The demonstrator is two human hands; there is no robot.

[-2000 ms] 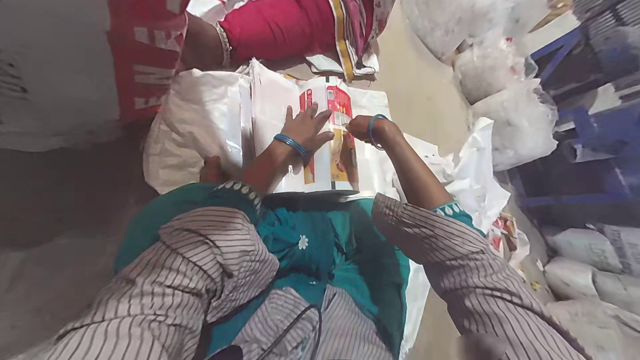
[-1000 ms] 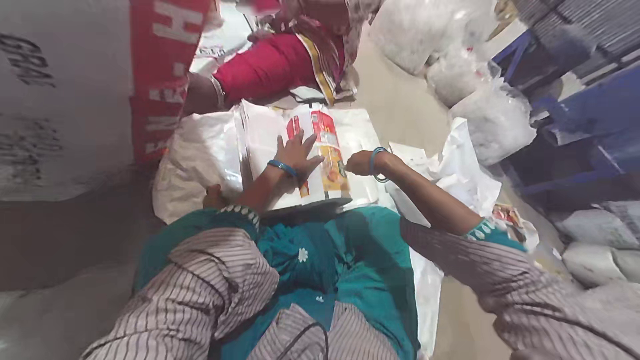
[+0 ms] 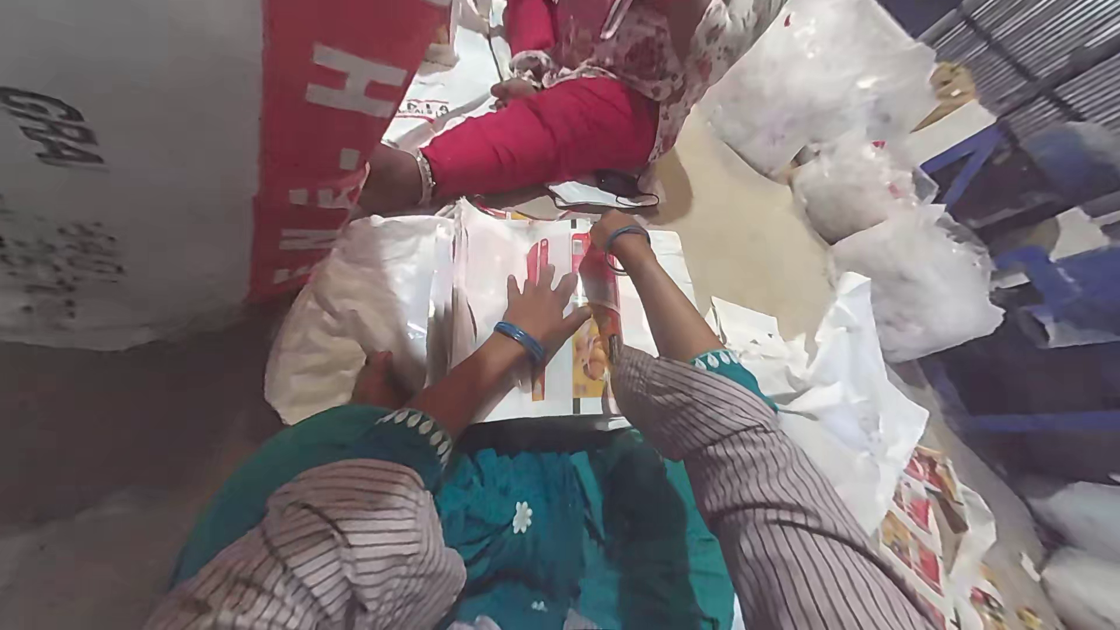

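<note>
A printed plastic film sheet [image 3: 591, 367] in red, yellow and white lies flat in front of my lap, on a stack of whitish sheets [image 3: 490, 254]. My left hand [image 3: 544, 308], with a blue bangle at the wrist, rests on the sheet with its fingers spread. Near the far right edge of the print is my right hand [image 3: 615, 229], its fingers curled; whether it holds an edge or a small tool is hidden. A white sack [image 3: 350, 306] sits under the left side of the stack.
Across from me sits a person in red trousers [image 3: 542, 136]. A large printed sack [image 3: 157, 157] stands at left. Stuffed clear plastic bags [image 3: 910, 280] line the right, beside a blue metal frame [image 3: 962, 171]. Crumpled white sheets [image 3: 840, 402] and printed scraps [image 3: 914, 525] lie near my right arm.
My right hand has moved away from my body, from the middle of the sheet's right side to its far end. My left hand stays spread on the sheet.
</note>
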